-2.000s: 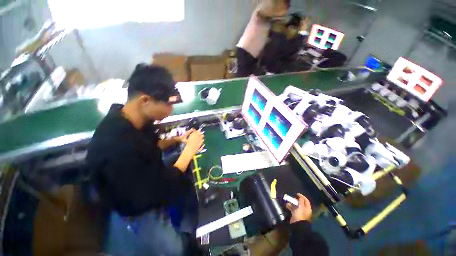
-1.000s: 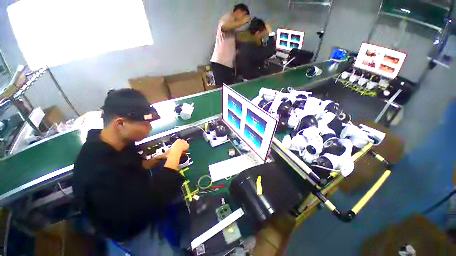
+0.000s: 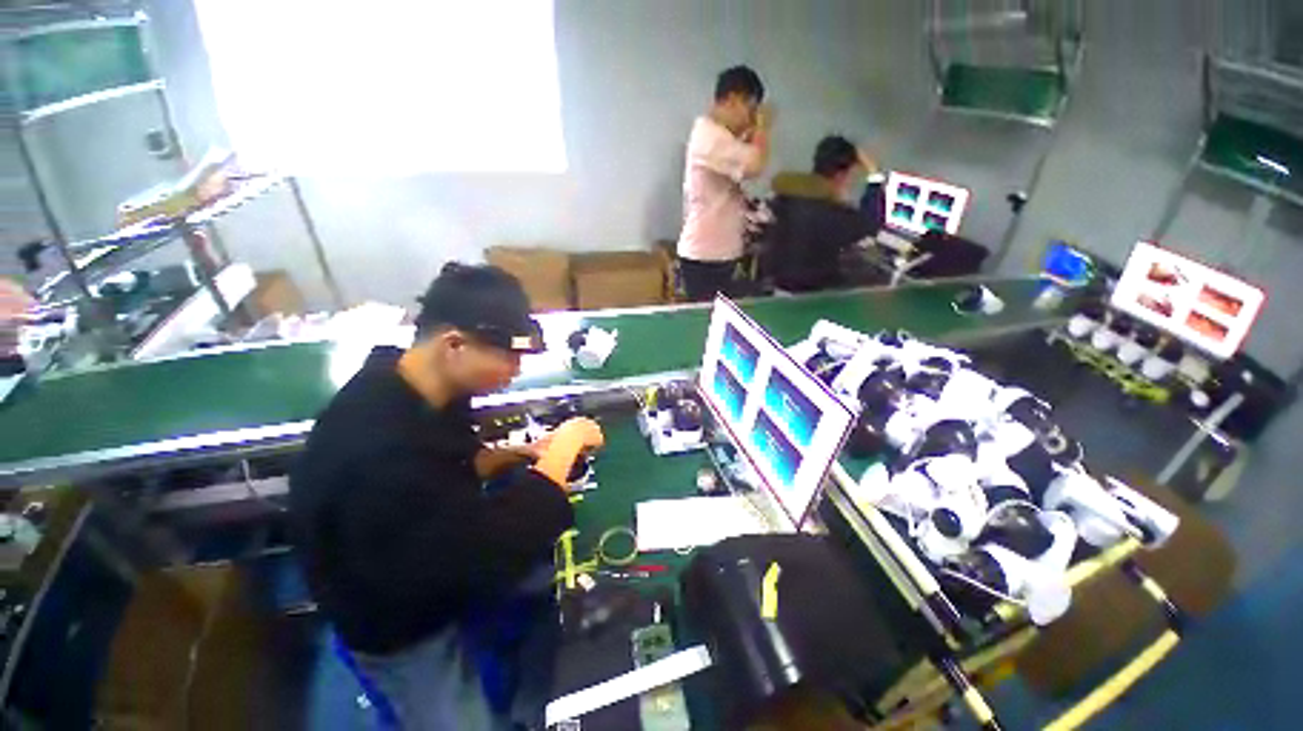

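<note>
Neither of my hands is in the picture. Nearest in front of me a large glossy black housing (image 3: 736,614) with a yellow mark on top stands on the bench. A long white strip (image 3: 629,687) lies to its left, across a small green plate (image 3: 653,643). A flat white keyboard (image 3: 700,523) lies behind the housing. Behind the keyboard stands a thin-framed monitor (image 3: 776,414) showing a blue four-picture view. A yellow-green ring (image 3: 617,544) and a thin red tool (image 3: 639,571) lie left of the keyboard.
White-and-black security cameras (image 3: 986,471) are piled right of the monitor, above a cream-yellow pipe frame (image 3: 1129,683). A co-worker in a black cap (image 3: 429,500) works at the left of the bench. A green conveyor (image 3: 672,336) runs behind. Two people are farther back.
Two seconds ago my right hand held a small white piece beside the black housing; it is now out of view. The camera view has shifted.
</note>
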